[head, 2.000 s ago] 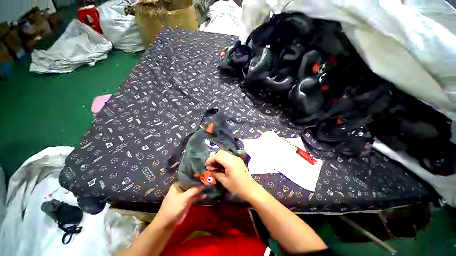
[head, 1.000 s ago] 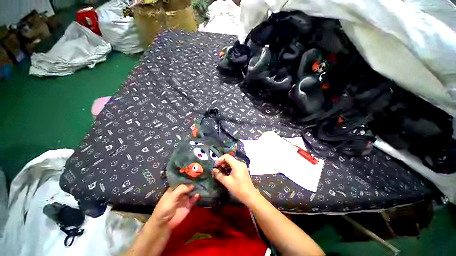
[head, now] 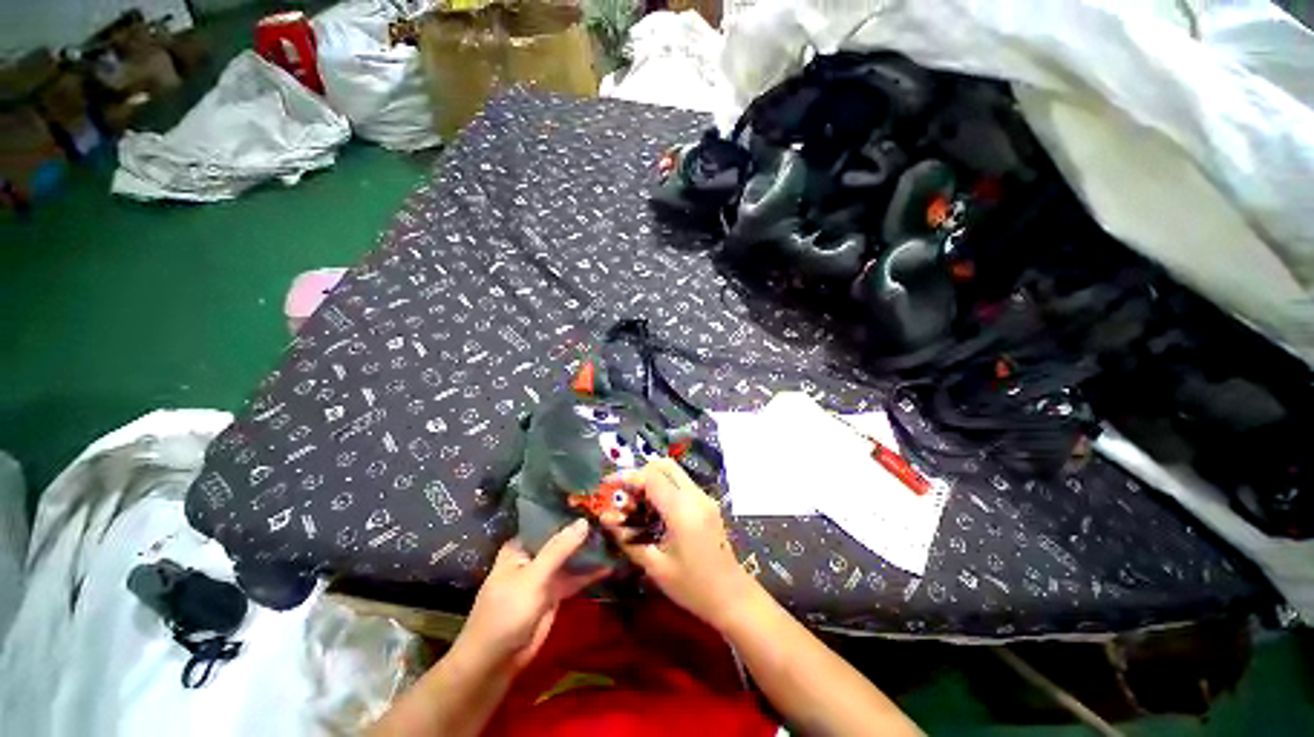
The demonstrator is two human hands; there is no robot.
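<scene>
A dark grey plush bag [head: 555, 458] with a cartoon face and orange patches lies at the table's front edge, face up. Its black strap [head: 656, 372] trails behind it on the cloth. My left hand [head: 530, 588] grips the bag's lower edge with thumb and fingers. My right hand [head: 675, 536] pinches at the small orange patch with an eye [head: 605, 500] on the bag's front. Whether my right hand also holds a small tool is hidden by the fingers.
A large heap of black-grey bags [head: 908, 288] lies on the right under white sacking [head: 1153, 159]. White paper sheets [head: 771, 464] with a red marker or cutter [head: 899, 468] lie right of my hands. A dark bundle [head: 192, 602] rests on a white sack at lower left.
The bag's lower part was flat and spread one second ago; now it is bunched up. My right fingers have moved left onto the orange patch. The camera view has shifted slightly.
</scene>
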